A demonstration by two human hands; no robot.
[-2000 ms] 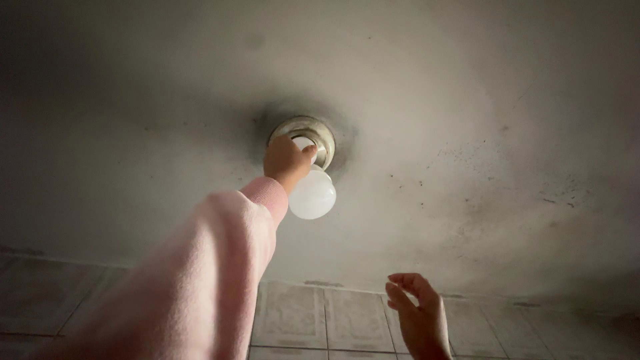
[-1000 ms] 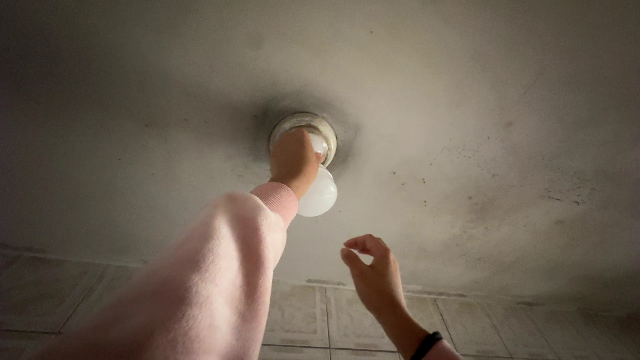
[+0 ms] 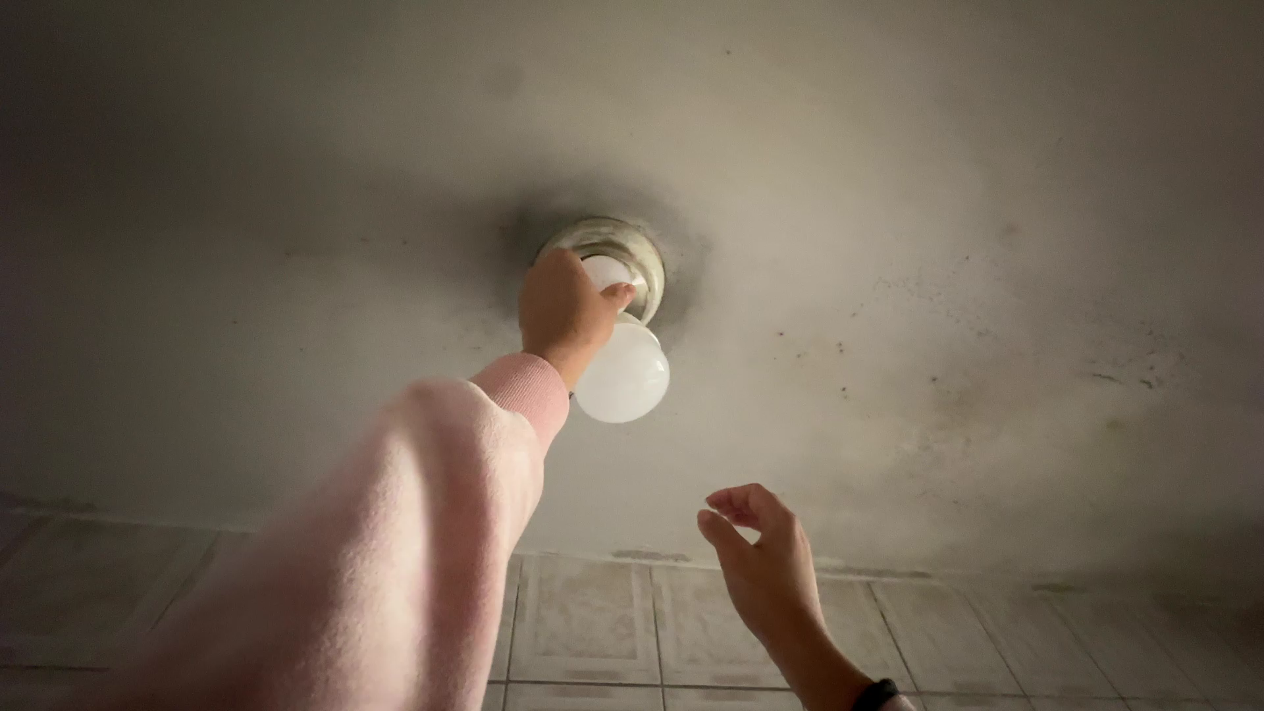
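My left hand [image 3: 568,306], in a pink sleeve, reaches up to a round ceiling light fixture [image 3: 654,259]. Its fingers and thumb close around a white light bulb [image 3: 604,270] in the middle of the fixture; the fingertips are partly hidden. Just below that hand, a second white globe bulb [image 3: 622,375] hangs at the fixture's lower edge, its upper end partly hidden. Lower right, my right hand [image 3: 775,558] is raised with fingers curled and a gap between thumb and fingertips. It holds nothing and has a black band at the wrist.
Around the fixture the ceiling [image 3: 839,197] is darkened and carries scattered dark specks to the right. A wall of pale tiles [image 3: 588,617] meets the ceiling along the bottom of the view.
My right hand first rose and moved left towards the bulbs, then lowered somewhat. My left hand has stayed at the fixture, its grip turning a little.
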